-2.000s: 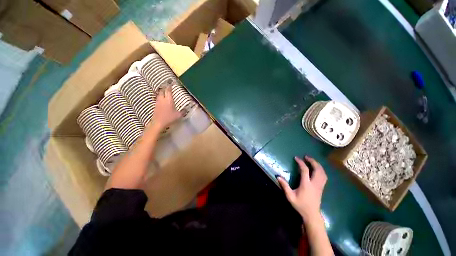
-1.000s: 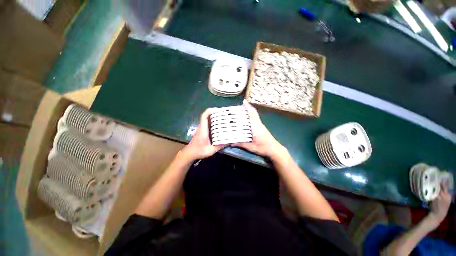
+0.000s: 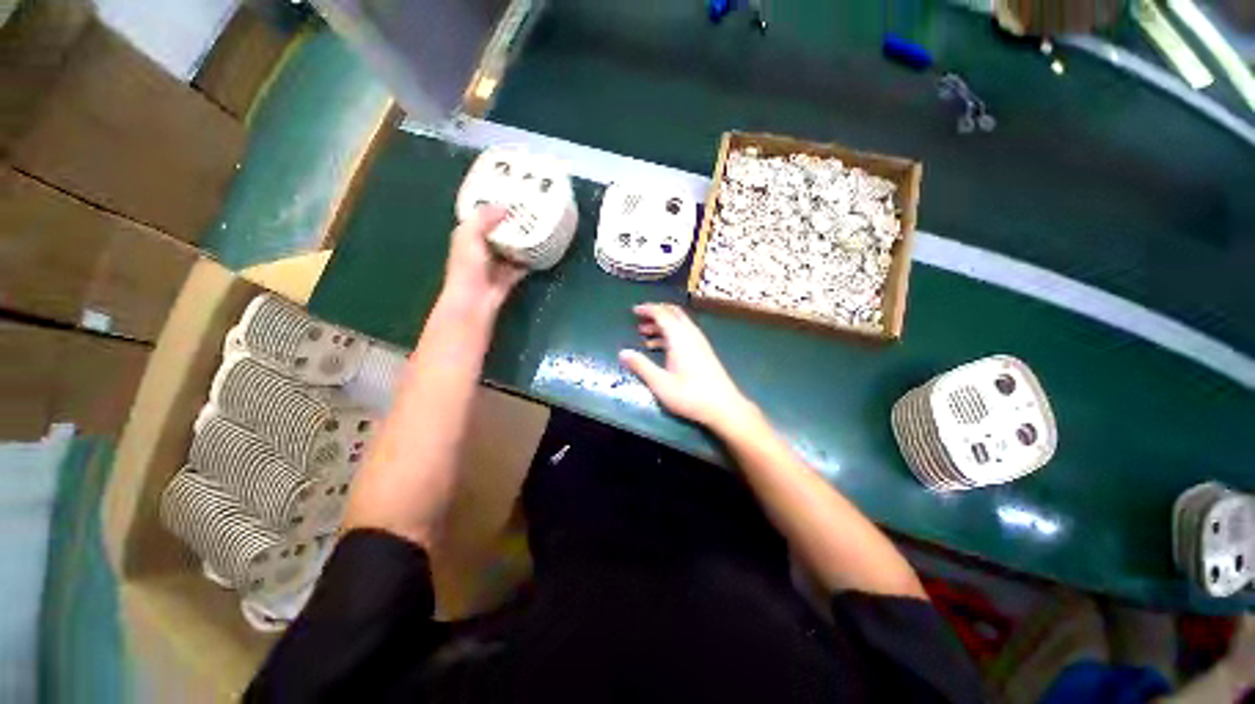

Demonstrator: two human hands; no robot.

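My left hand (image 3: pixel 485 261) is on a stack of off-white cover plates (image 3: pixel 530 193) at the left part of the green bench, thumb on the top plate, its other fingers mostly hidden. My right hand (image 3: pixel 677 369) is open and empty over the bench, fingers apart, below a shorter plate stack (image 3: pixel 644 227). The brown parts tray (image 3: pixel 802 323), full of tiny cream pieces, is right of that stack. Another tall plate stack (image 3: pixel 974 422) stands further right.
An open carton (image 3: pixel 158 440) with rows of plates (image 3: pixel 262 426) is at the left. A further plate stack (image 3: pixel 1217 539) and another person's arm (image 3: pixel 1225 681) are at the right edge. A blue item (image 3: pixel 907 52) lies across the bench. Closed cartons (image 3: pixel 103 165) are at the upper left.
The plate block held between both hands a second ago is now on the bench's left part under my left hand. My right hand has let go and is open.
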